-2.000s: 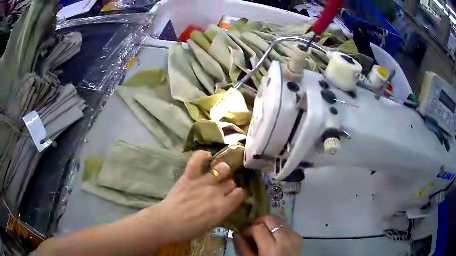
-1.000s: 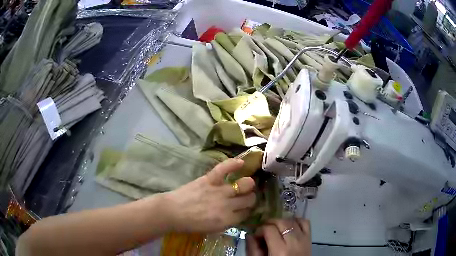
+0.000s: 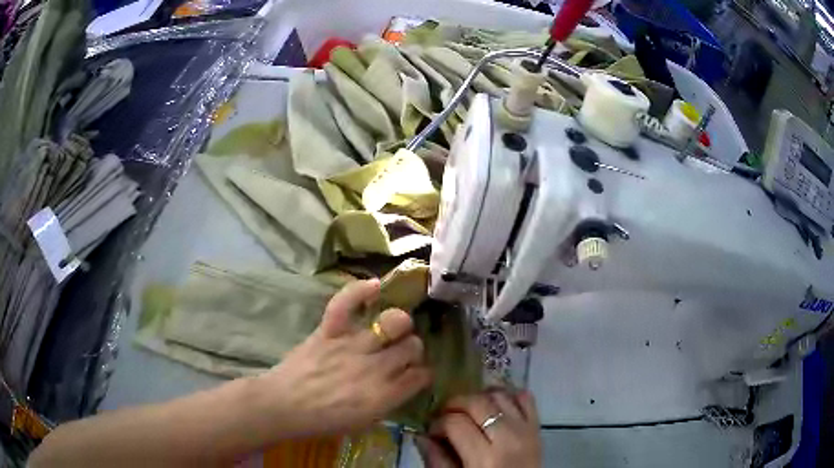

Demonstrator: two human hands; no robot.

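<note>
The pale grey-green garment panel [image 3: 247, 315] lies on the table left of the needle. A darker olive strip [image 3: 448, 352] lies below the presser area of the white sewing machine [image 3: 485, 201]. My left hand [image 3: 352, 356] is on the cloth, thumb and forefinger pinching its edge just left of the machine head. My right hand [image 3: 489, 430] holds the near end of the olive strip at the bottom of the view, its fingertips partly hidden. The needle tip is too small to tell.
Sewn pieces [image 3: 320, 137] lie heaped behind the needle, reaching into a white tub [image 3: 704, 91]. A lamp arm [image 3: 448, 101] bends over them. A bundle of cut pieces [image 3: 91, 201] with a white tag [image 3: 52, 244] is at far left. A control panel [image 3: 800, 164] is at right.
The camera view has shifted back and forth. Both hands stay at the cloth near the needle, and the cloth lies much as before.
</note>
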